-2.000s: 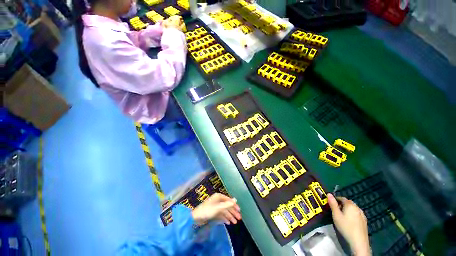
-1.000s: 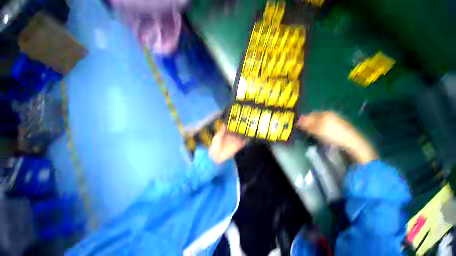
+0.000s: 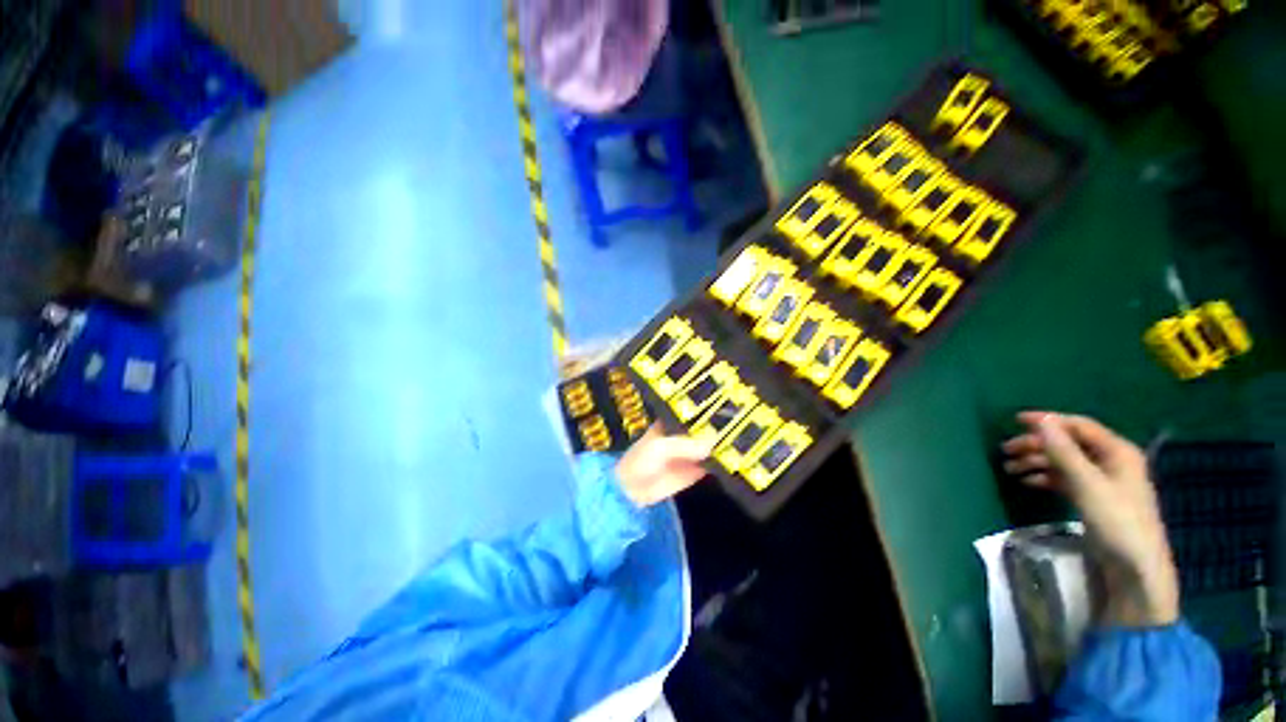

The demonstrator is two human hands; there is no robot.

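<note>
A black foam tray [image 3: 1037, 158] holds rows of yellow housings [image 3: 874, 261] with dark windows. It lies at a slant across the bench edge, its near end out past the edge. My left hand [image 3: 669, 466] grips the tray's near left corner; its fingertips are partly hidden. My right hand [image 3: 1093, 466] is off the tray, over the green bench to the right, fingers apart and holding nothing. A small group of yellow housings [image 3: 1196, 339] lies on the bench at the right.
Another tray of housings [image 3: 1107, 35] is at the top right. White sheets [image 3: 1004, 621] lie by my right wrist, dark lens trays [image 3: 1220, 494] at the right. Below the bench edge are more housings [image 3: 604, 409], a blue stool [image 3: 632, 169] and a person's pink sleeve [image 3: 595, 50].
The tray, flat on the bench two seconds ago, has been drawn over the edge and turned. My left hand has taken hold of it; my right hand has let go and moved right.
</note>
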